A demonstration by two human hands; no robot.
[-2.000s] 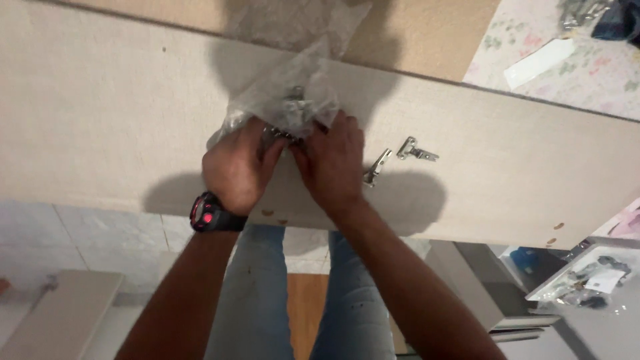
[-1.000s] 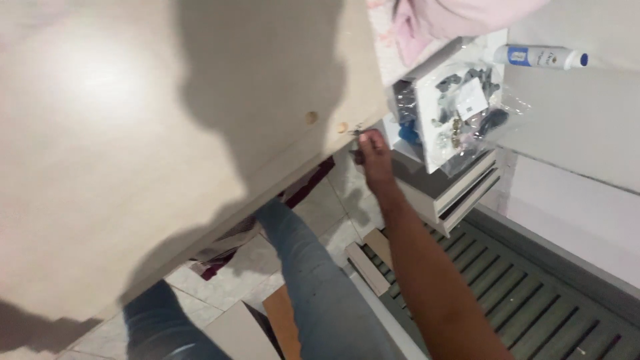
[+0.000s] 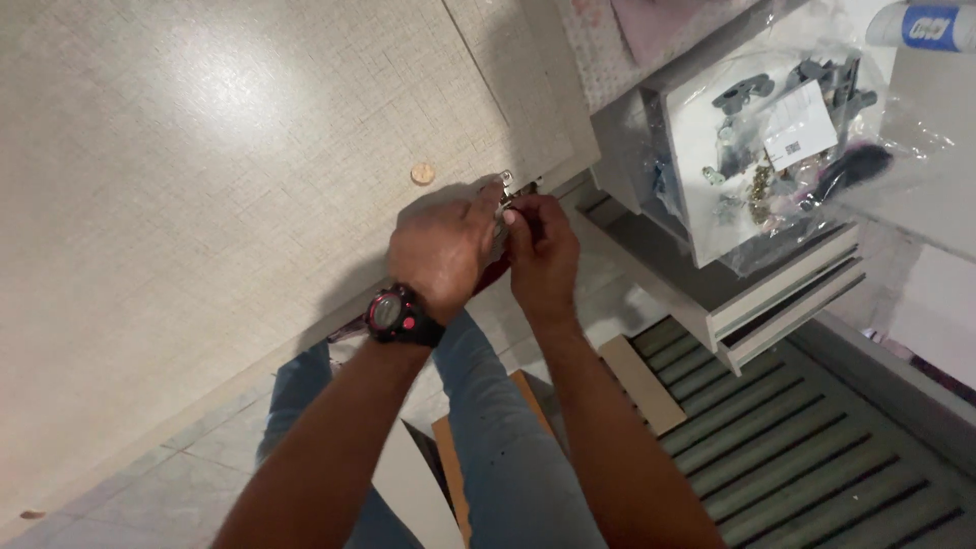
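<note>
A metal cabinet hinge [image 3: 505, 180] sits at the near edge of the light wood-grain panel [image 3: 229, 198], by its right end. My left hand [image 3: 442, 248], with a black watch on the wrist, lies over the panel's edge with its fingers on the hinge. On the other side my right hand [image 3: 545, 252] pinches the hinge from beyond the edge, fingers curled. The hands partly hide the hinge, and whether it sits in a bored hole cannot be seen. A round bored hole [image 3: 422, 174] shows in the panel to the left.
A clear plastic bag of fittings [image 3: 801, 145] lies on a white surface at the right, near a white and blue bottle [image 3: 926, 29]. Below are open drawers [image 3: 785, 297], a slatted base [image 3: 778, 427] and a short board [image 3: 644, 385]. My legs are under the panel's edge.
The view has shifted toward the panel's right end. My left hand, out of view a second ago, is now at the hinge beside my right hand. Two seconds ago both hands were at a plastic bag.
</note>
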